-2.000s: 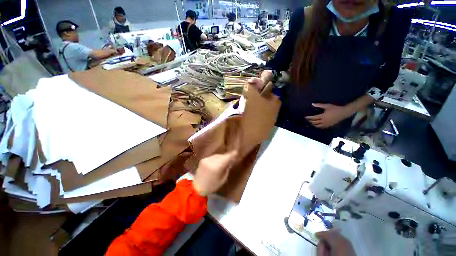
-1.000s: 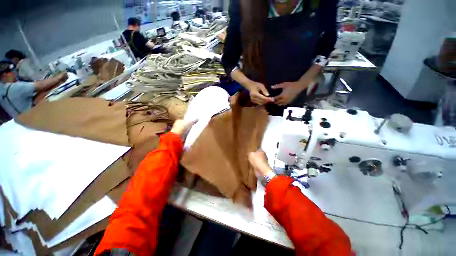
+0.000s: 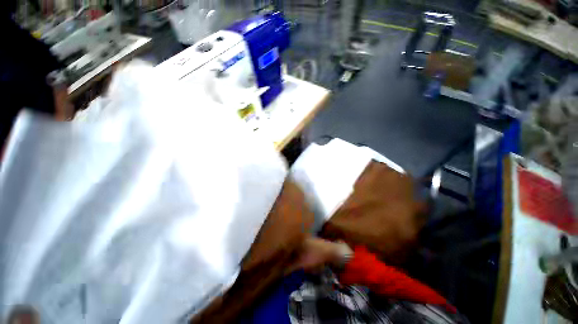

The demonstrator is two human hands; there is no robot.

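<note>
A large panel, white on one side [image 3: 158, 190] and brown on the other, fills the left and middle of the view, blurred by motion. My right hand [image 3: 323, 254], in an orange-red sleeve, is blurred and closed on the panel's brown part at the lower middle. A small blurred fingertip-like part, seemingly my left hand [image 3: 23, 314], shows at the bottom left edge by the white side; its grip cannot be made out. Other brown and white pieces [image 3: 380, 205] hang low just beyond my right hand.
The sewing machine's white body and blue end [image 3: 269, 60] stand behind the panel on a white table [image 3: 304, 104]. A person in dark clothes [image 3: 25, 69] is at the left edge. At right are a board-like surface with a red patch [image 3: 532, 253] and metal frames.
The view has swung right. The brown panel was between both hands on the table; now a large white-and-brown panel is spread in front, with my right hand on it. The other person has shifted to the left edge.
</note>
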